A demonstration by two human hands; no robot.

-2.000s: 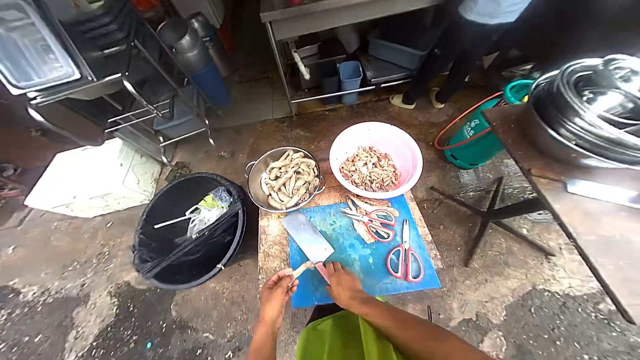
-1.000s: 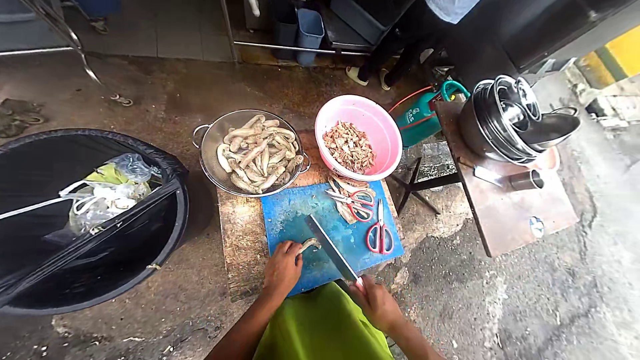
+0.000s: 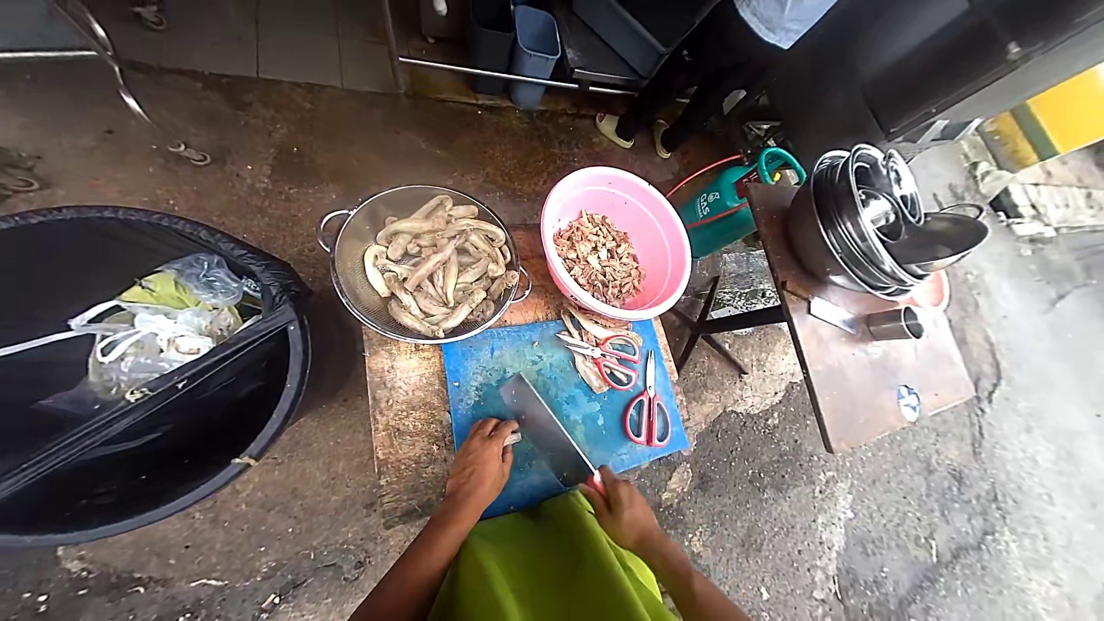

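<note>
My right hand (image 3: 623, 511) grips the red handle of a metal cleaver (image 3: 548, 431), whose blade slants up-left over a blue cutting board (image 3: 492, 366). Beside the blade, my left hand (image 3: 485, 461) has its fingers bent around a small pale piece of meat (image 3: 512, 439), mostly hidden. Two pairs of red-handled scissors lie right of the blade: one (image 3: 614, 358) partly over pale meat strips (image 3: 591, 373), the other (image 3: 647, 410) nearer the board's right edge. Behind the board stand a metal strainer (image 3: 355, 297) of long pale meat pieces (image 3: 444, 263) and a pink basin (image 3: 660, 233) of chopped pieces (image 3: 599, 257).
A black-lined bin (image 3: 302, 379) with plastic bags is at the left. To the right, a small table (image 3: 897, 379) bears stacked metal bowls (image 3: 849, 224), a metal cup (image 3: 895, 324) and a blade. A green gas cylinder (image 3: 718, 216) and a person's feet (image 3: 634, 134) are behind.
The cleaver has swung from lying flat up-left of my hands to standing more on its edge beside my left hand. The view has shifted and come closer.
</note>
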